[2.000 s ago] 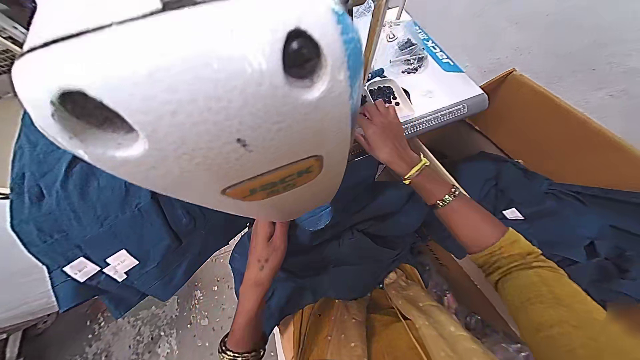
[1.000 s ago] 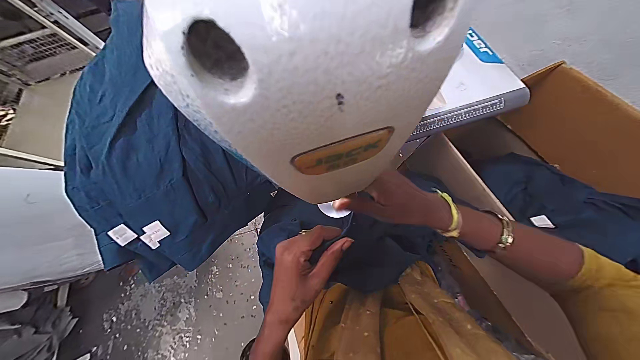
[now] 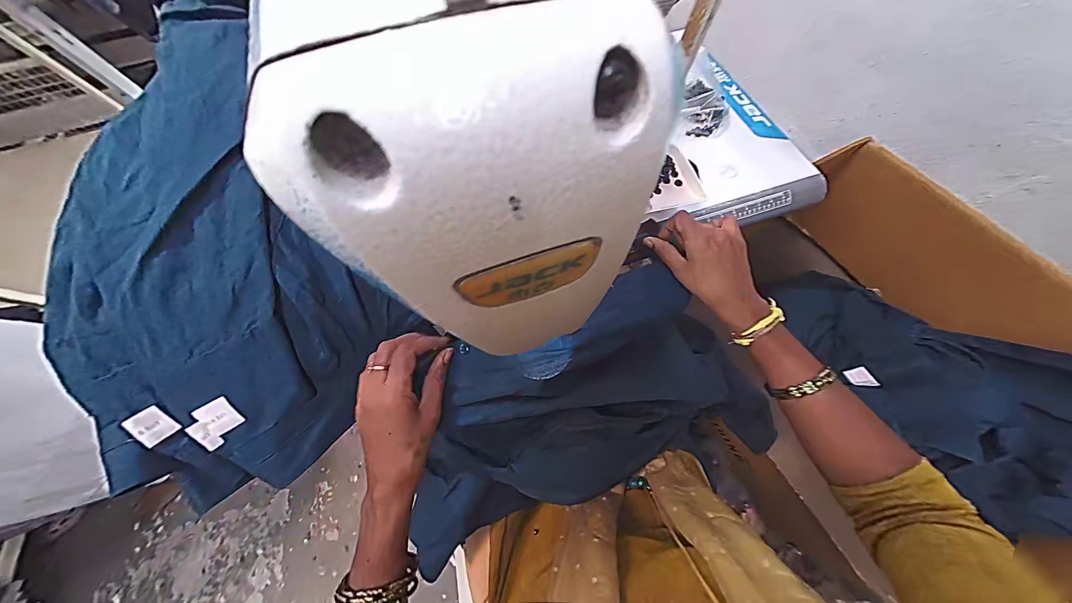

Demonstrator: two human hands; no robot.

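Observation:
The white head of a Jack sewing machine (image 3: pixel 469 167) fills the upper middle and hides its needle area. Dark blue cloth (image 3: pixel 578 427) lies beneath it and hangs toward my lap. My left hand (image 3: pixel 402 402) pinches the cloth's edge between thumb and fingers, beside a small round button-like piece (image 3: pixel 462 347), left of the head's lower tip. My right hand (image 3: pixel 703 260) is at the machine's right side, thumb and fingers bent close together by the far edge of the cloth; whether they hold anything is unclear. Small dark buttons (image 3: pixel 667 173) sit in a white tray just beyond it.
More blue cloth with white labels (image 3: pixel 184 293) hangs at the left. A white Jack box (image 3: pixel 754 159) bears the tray and a clear plastic bag (image 3: pixel 703 113) of dark pieces. At the right stands an open cardboard box (image 3: pixel 938 243), with blue garments (image 3: pixel 921 377) beside and in it.
Since one second ago my right hand has moved from under the machine head out to the right, near the button tray. My left hand has closed on the cloth edge. The view has shifted.

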